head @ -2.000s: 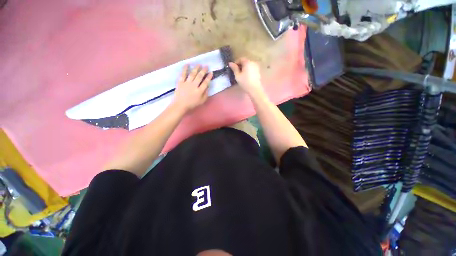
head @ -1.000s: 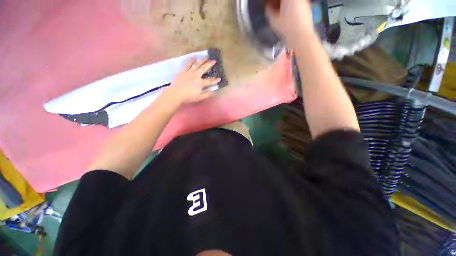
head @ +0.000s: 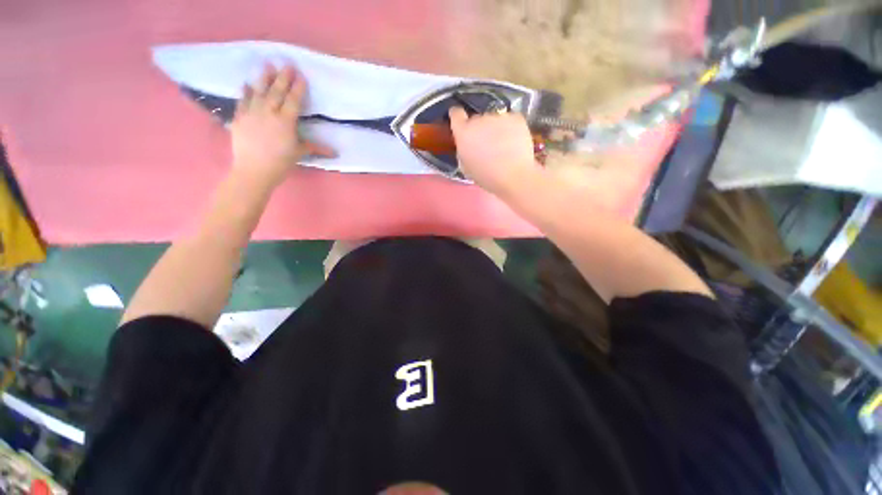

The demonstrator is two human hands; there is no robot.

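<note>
A white sleeve [head: 358, 85] lies flat on the pink-red pressing table [head: 126, 208], its wider dark-edged end to the left. A thin dark seam runs lengthwise along it. My right hand [head: 495, 145] is closed on the orange handle of the steam iron [head: 416, 108]. The iron rests over the sleeve's right part, its tip pointing left, and hides the seam beneath it. A bit of dark cuff hem [head: 549, 104] shows beyond the iron. My left hand [head: 269, 126] lies on the sleeve's left part with its fingers spread, holding nothing.
The pale-wrapped hose [head: 633, 124] runs from the iron towards the upper right. The dark iron rest [head: 674, 184] is at the table's right edge. A metal rail [head: 774, 280] with dark hangers and garments stands at the right. A yellow-covered table [head: 17, 227] shows at the far left.
My right hand went from the cuff to the iron and brought it from the rest onto the sleeve. My left hand moved from the cuff end to the sleeve's left part. The camera view has turned.
</note>
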